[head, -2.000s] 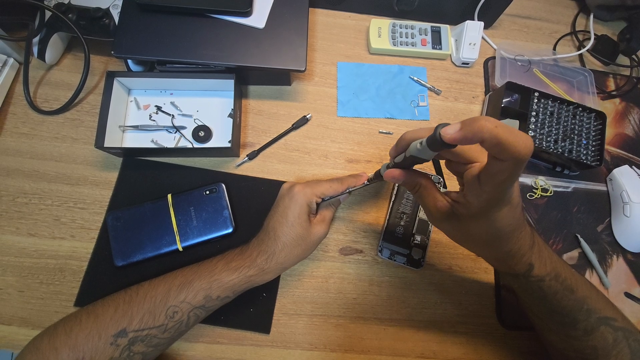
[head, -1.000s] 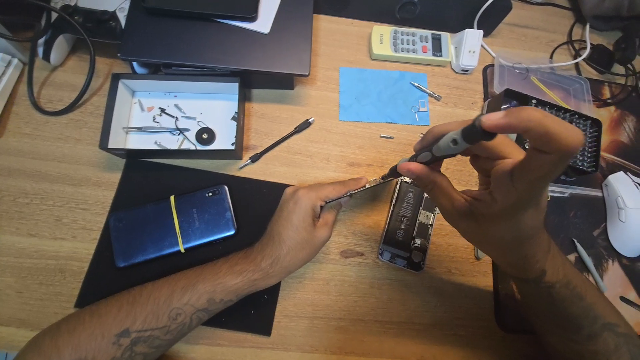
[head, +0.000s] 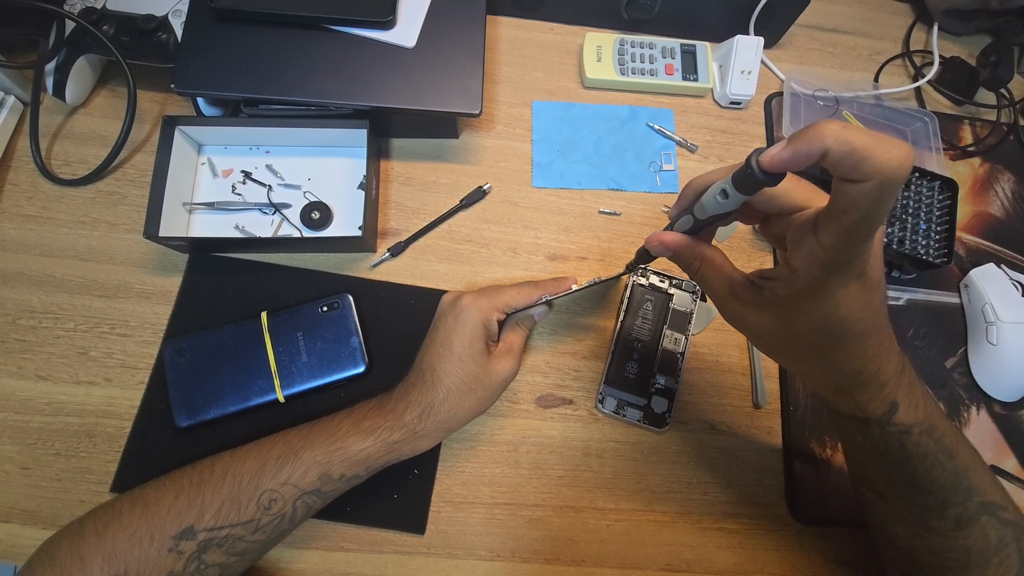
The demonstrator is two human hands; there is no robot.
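Note:
My left hand [head: 488, 344] pinches a thin phone screen assembly [head: 572, 291] between thumb and fingers, held nearly edge-on above the wooden table. In my right hand [head: 808, 232] is a grey and black precision screwdriver [head: 716, 204], tilted, its tip at the far end of that thin part. Just below the tip lies an opened smartphone [head: 646, 352], its black battery and boards exposed. A blue Samsung phone [head: 264, 360] with a yellow rubber band [head: 272, 356] around it rests on a black mat [head: 384, 480] at the left. Whether the tip touches a screw cannot be made out.
A black-rimmed box [head: 260, 244] holds tweezers and small parts. A flexible driver extension [head: 432, 226] lies nearby. Behind are a blue cloth [head: 592, 148] and a yellow remote control [head: 640, 68]. At the right are a bit case [head: 924, 216], a white mouse [head: 992, 332] and a grey metal tool [head: 757, 374].
The fingers of my right hand have shifted around the screwdriver, which leans more to the right than two seconds ago. My left hand keeps its hold on the thin part.

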